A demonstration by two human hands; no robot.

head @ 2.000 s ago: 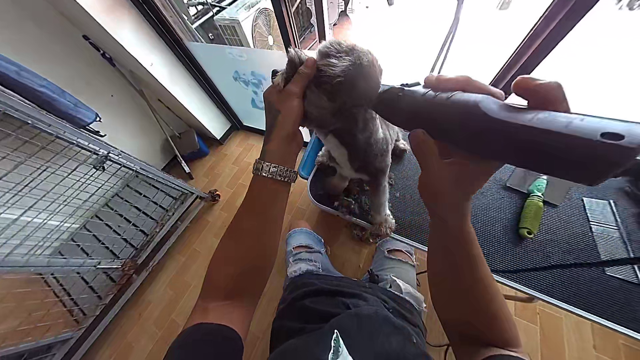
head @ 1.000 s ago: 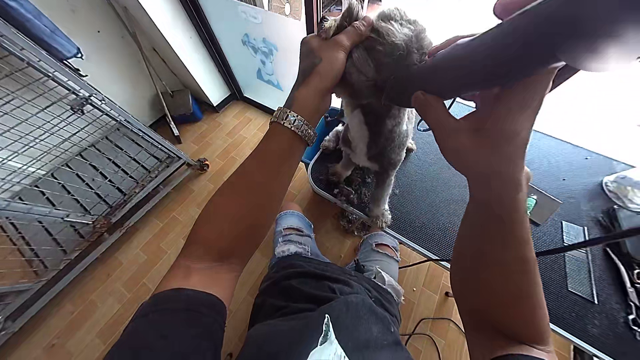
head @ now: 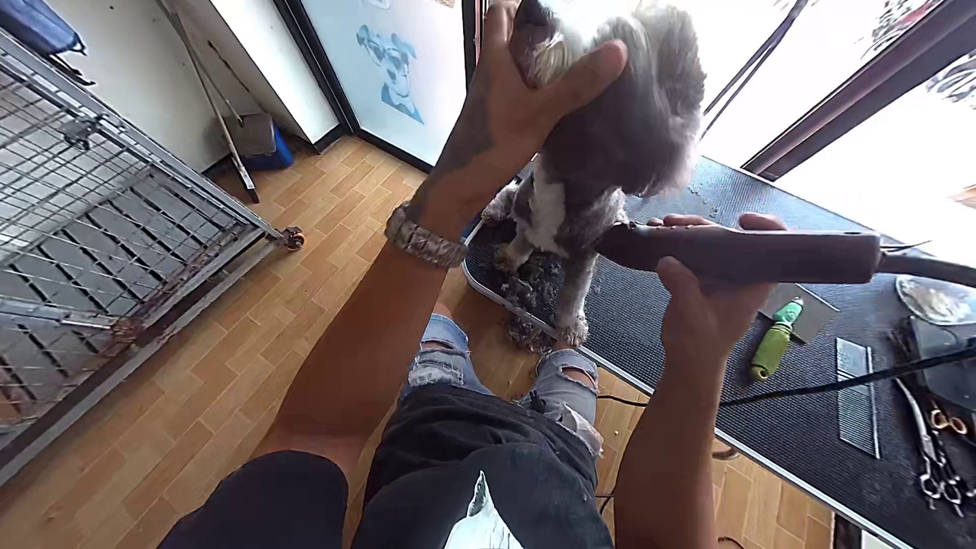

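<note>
A grey and white dog (head: 579,206) sits at the near edge of a black grooming table (head: 801,404), with clipped hair about its paws. My left hand (head: 526,99) grips its muzzle, thumb across the side of the face, and the head is tilted up. In my right hand (head: 709,282) lies a dark corded hair clipper (head: 740,253); its blade end is at the dog's chest, just below the head. Whether the blade touches the coat is hard to tell.
On the table's right lie a green-handled grooming tool (head: 776,339), a metal comb (head: 855,396), scissors (head: 926,450) and a black cord. A wire cage (head: 130,229) on casters stands at left. A dustpan (head: 259,141) is by the wall; glass panels are behind.
The clipper has moved down from beside the dog's head to its chest. The dog's head is now tipped up in my left hand. The view has shifted.
</note>
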